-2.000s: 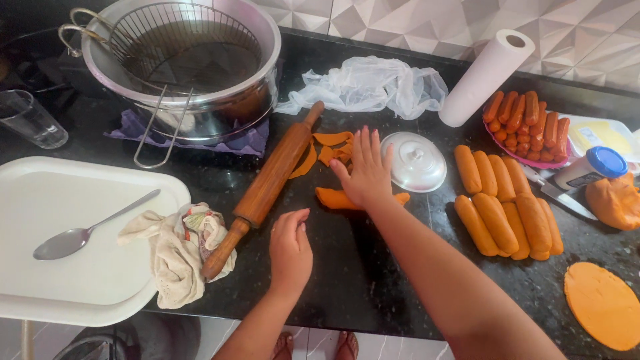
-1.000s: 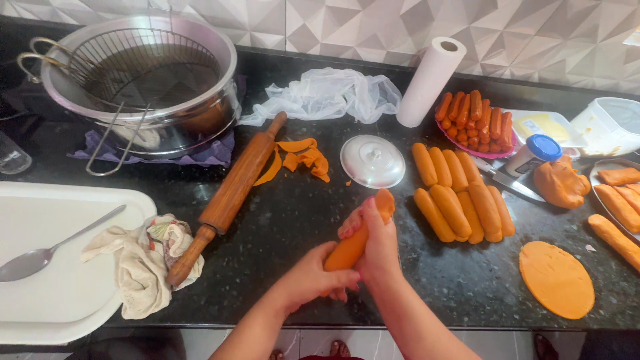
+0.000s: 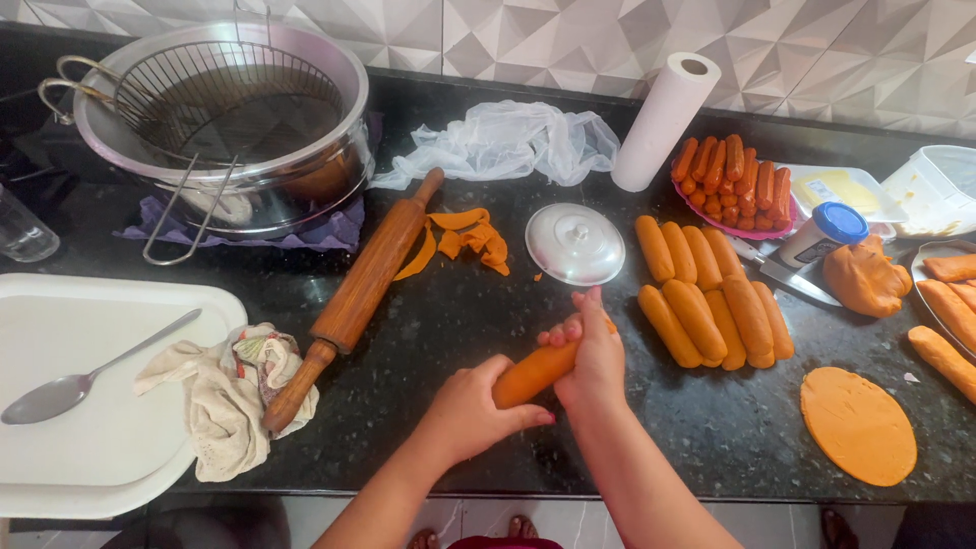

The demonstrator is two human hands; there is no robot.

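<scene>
Both hands hold one orange dough roll [image 3: 534,375] above the front of the dark stone counter. My left hand [image 3: 473,412] grips its lower left end, thumb along the near side. Around the upper right end wraps my right hand [image 3: 593,358]. Behind them lies a round metal lid [image 3: 576,242]. Torn orange dough scraps [image 3: 476,238] lie between the lid and a wooden rolling pin [image 3: 374,278]. Right of my hands, shaped dough rolls [image 3: 713,305] lie in two rows. A flat dough disc [image 3: 858,425] and a dough lump [image 3: 868,278] are farther right.
A large metal pot [image 3: 221,137] with a wire basket stands back left. A white tray [image 3: 221,305] with a spoon [image 3: 57,396] touches a crumpled cloth [image 3: 229,396]. Plastic film [image 3: 511,141], a paper roll [image 3: 663,122], sausages [image 3: 736,179], a knife [image 3: 793,280] and a lidded jar [image 3: 820,232] are behind.
Two seconds ago my right hand lay flat on the orange dough on the counter, my left hand apart. Both hands have since closed around a dough roll. The view has shifted right.
</scene>
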